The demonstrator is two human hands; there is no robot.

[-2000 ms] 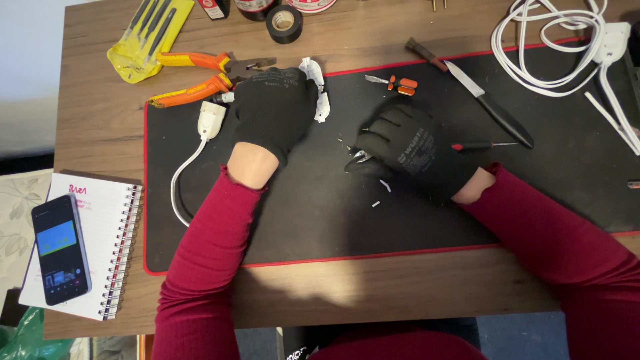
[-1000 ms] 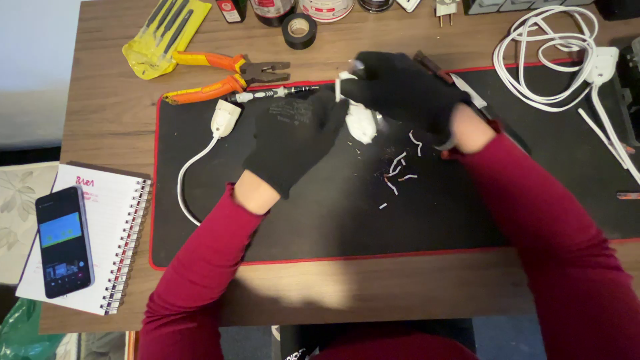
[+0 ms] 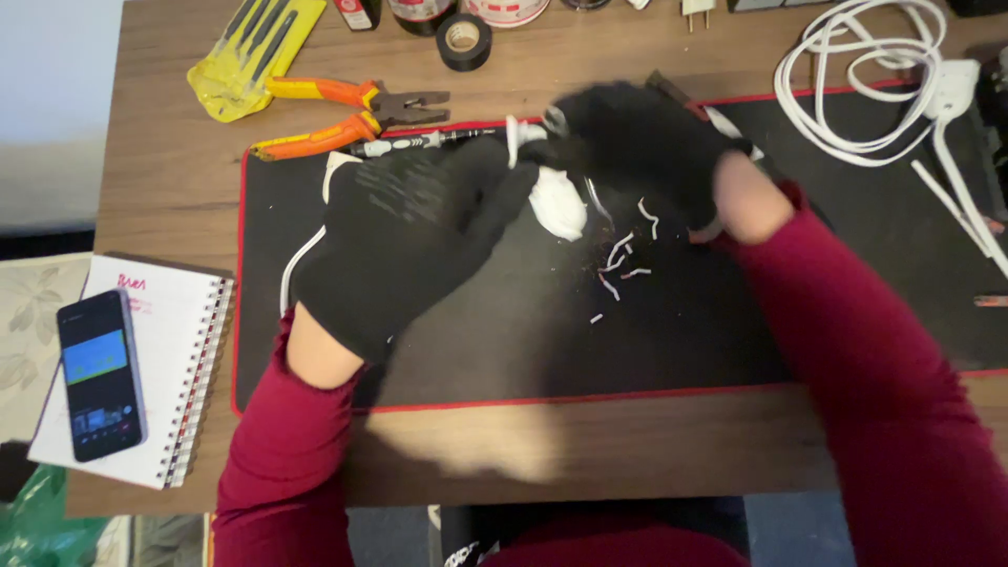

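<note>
My left hand [image 3: 417,228], in a black glove, grips a small white plastic part [image 3: 513,142] between thumb and fingers over the mat's upper middle. Just to its right is my right hand [image 3: 638,153], also gloved and blurred, its fingertips at a small pale piece by that part; its exact grip is hard to see. Below the fingertips lies a white oval plastic piece [image 3: 559,205]. Short snippets of white wire [image 3: 618,252] are scattered on the black mat [image 3: 472,331] right of it. A white cord [image 3: 295,264] runs beside my left hand, partly hidden by it.
Orange-handled combination pliers [image 3: 378,110] and a precision screwdriver [image 3: 409,143] lie at the mat's upper left edge. Behind are black tape [image 3: 464,42] and a yellow tool pouch [image 3: 244,71]. A coiled white cable [image 3: 827,102] lies right; a phone [image 3: 101,374] rests on a notebook [image 3: 181,315] left.
Both hands have come together near the mat's top edge; my right hand was lower two seconds ago. More wire snippets show on the mat, and the white oval piece now lies below my hands.
</note>
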